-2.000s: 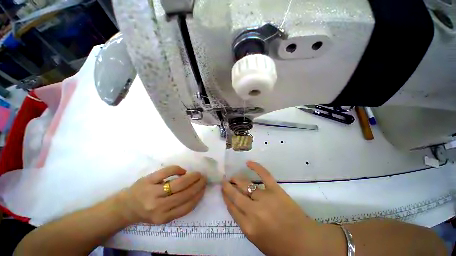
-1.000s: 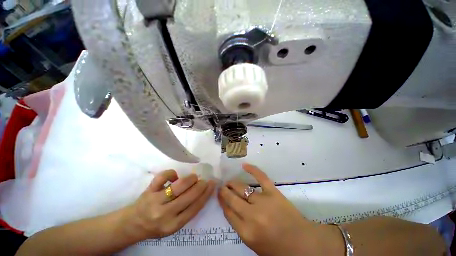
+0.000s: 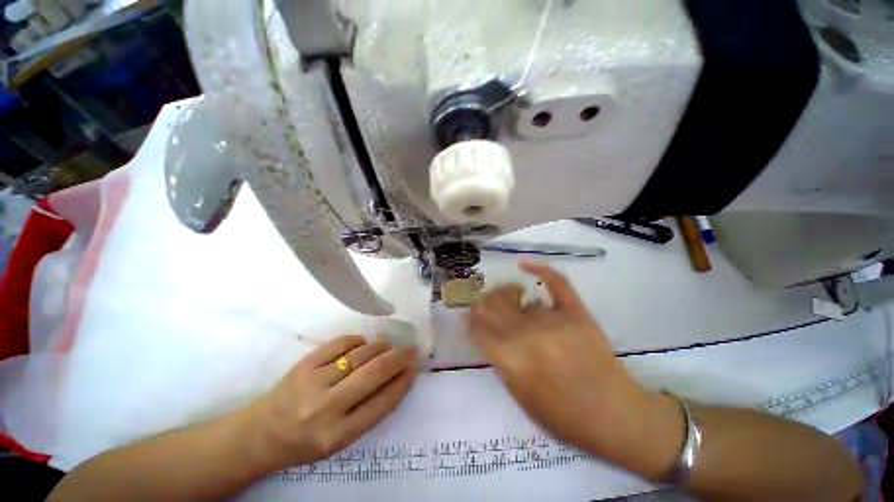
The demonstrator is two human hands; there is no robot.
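Sheer white fabric [image 3: 235,309] lies on the white table left of and in front of the presser foot [image 3: 429,284]; its edges are hard to see. My left hand [image 3: 338,397] rests flat on it, fingertips just in front of the foot, not gripping. My right hand [image 3: 549,348] is beside the tan block [image 3: 461,289], its fingertips close to the block's right side. The right fingers are curled and slightly blurred; I cannot tell if they hold anything. The needle area is partly hidden by the machine head [image 3: 588,59].
The curved guard [image 3: 294,196] and lamp [image 3: 201,176] hang at the left. A slim metal rod [image 3: 549,251], black handles [image 3: 637,230], a brown stick [image 3: 694,243] and a blue-tipped pen [image 3: 706,230] lie behind. Red cloth [image 3: 29,275] is at far left. A ruler scale [image 3: 441,457] runs along the front.
My right hand has moved away from my left fingertips, forward and to the right, up beside the tan block. My left hand stays on the fabric. The camera view has shifted slightly.
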